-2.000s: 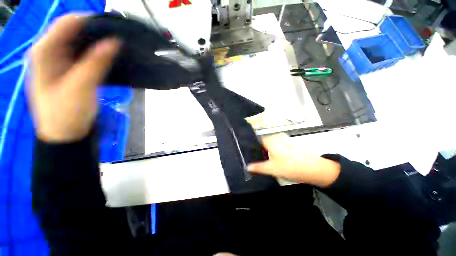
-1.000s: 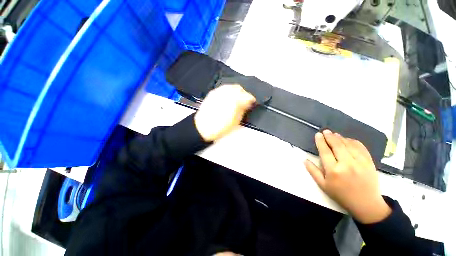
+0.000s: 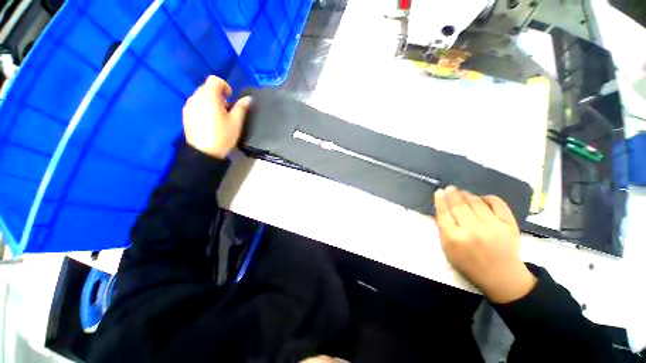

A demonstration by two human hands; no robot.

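Observation:
A long black strap panel lies flat on the pale work plate, slanting down to the right. A silvery zipper runs along its middle. My left hand grips the panel's left end, thumb on top and the fingers partly hidden. My right hand rests palm down near the right end, its fingertips on the panel by the zipper's end. Whether it grips the fabric cannot be told.
A large blue tote stands at the left, beside my left arm. The white machine head and its brassy presser parts are behind the panel. Green-handled snips lie at the right, near yellow tape.
My left hand has moved left from the panel's middle to its left end, uncovering the zipper. The left end now lies smooth. My right hand has barely moved.

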